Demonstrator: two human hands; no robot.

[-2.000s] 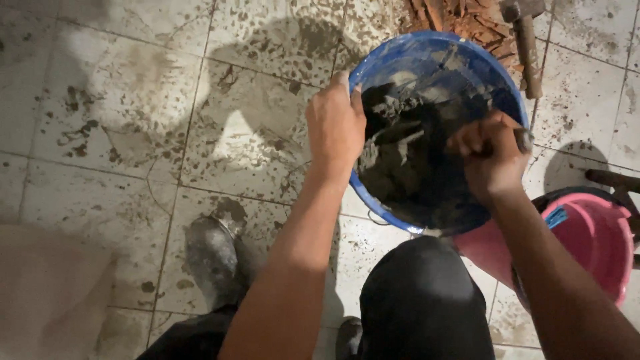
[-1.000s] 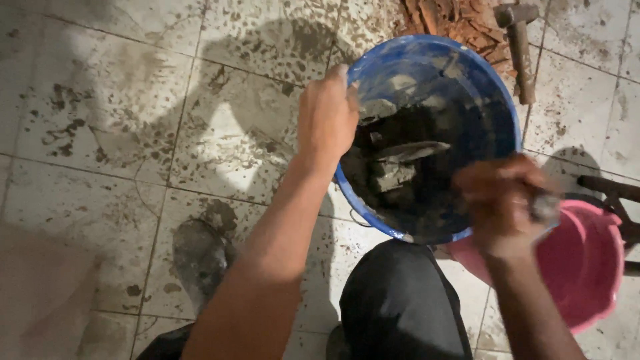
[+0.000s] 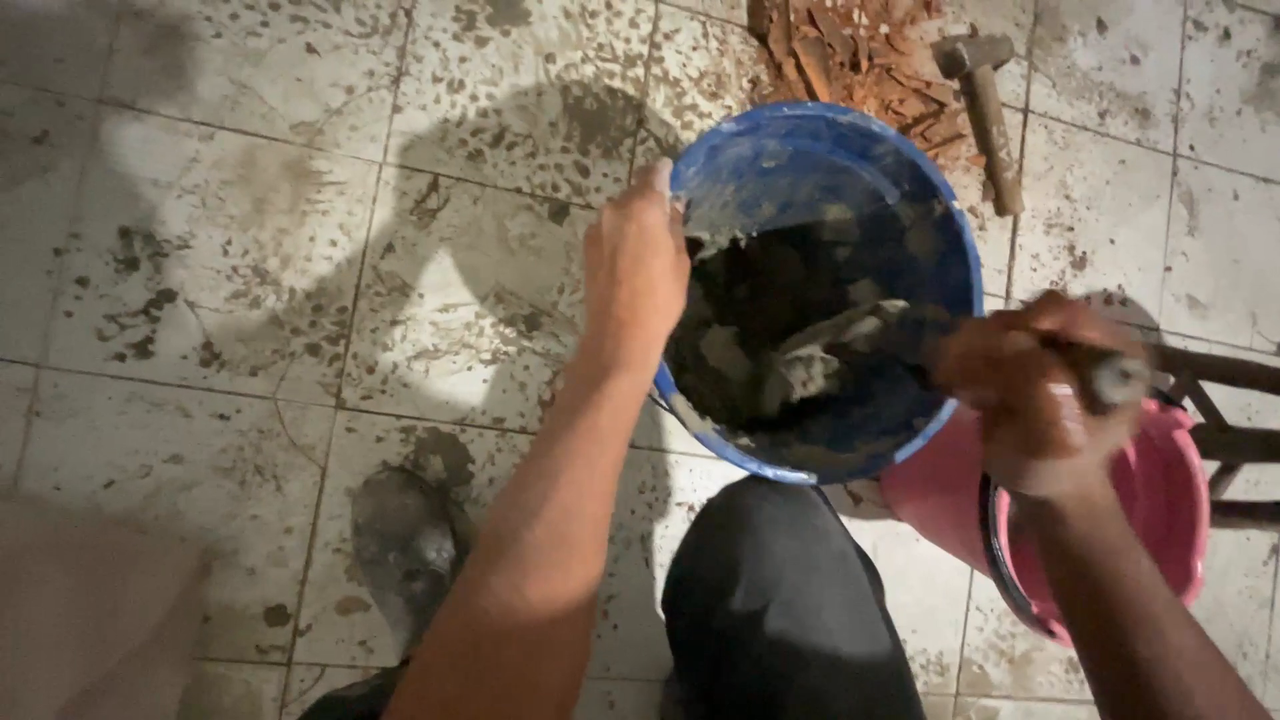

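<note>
A blue plastic bucket (image 3: 830,115) holds wet grey mortar (image 3: 740,370) on its bottom and smeared up its wall. My left hand (image 3: 635,275) grips the bucket's left rim, its fingertips over the edge. My right hand (image 3: 1040,390), blurred, is closed around the handle of a trowel over the bucket's right rim. The trowel's blade (image 3: 840,335), coated with mortar, reaches down into the bucket, and its handle end points out to the right.
Broken reddish-brown pieces (image 3: 830,60) lie beyond the bucket, beside a hammer (image 3: 990,130). A pink bucket (image 3: 1170,500) stands at the right under my right forearm, near dark bars (image 3: 1240,440). The tiled floor (image 3: 230,440) is spattered. My knee (image 3: 780,600) is close to the blue bucket.
My right hand has moved to the right, from over the blue bucket to beyond its right rim, still on the trowel. My left hand has stayed on the left rim.
</note>
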